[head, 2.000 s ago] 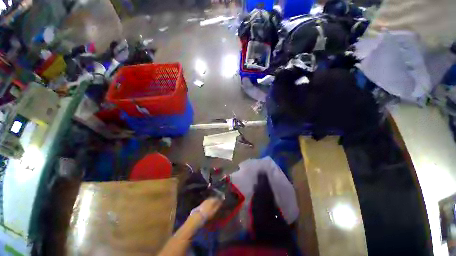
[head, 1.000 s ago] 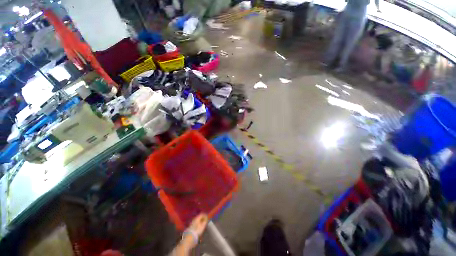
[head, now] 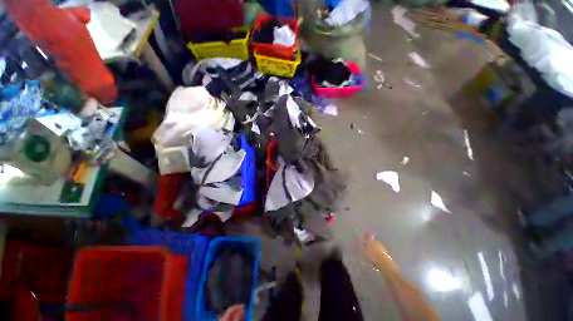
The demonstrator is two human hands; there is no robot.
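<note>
My right hand (head: 377, 251) is over the floor at the lower right, slightly blurred, with its fingers extended and nothing visible in it. My left hand (head: 234, 313) is mostly cut off by the bottom edge, at the blue basket holding dark cloth; its grip is hidden. The blue basket (head: 256, 269) stands beside an orange-red basket (head: 119, 252) at the lower left. Ahead is a large heap of garment pieces, with grey-white pieces (head: 290, 187), dark grey cloth (head: 323, 175) and a cream bundle (head: 188, 119), in and around baskets.
A green-edged machine table (head: 38, 204) with a cream machine is at the left. Yellow baskets (head: 220, 49) and a pink basket (head: 342, 89) stand beyond the heap. White scraps (head: 389, 180) lie on the floor at the right. My dark-clad legs show at the bottom centre.
The view has moved toward the garment heap. The orange-red basket now sits at the lower left, and my hand no longer shows on its rim. My right hand has come into view.
</note>
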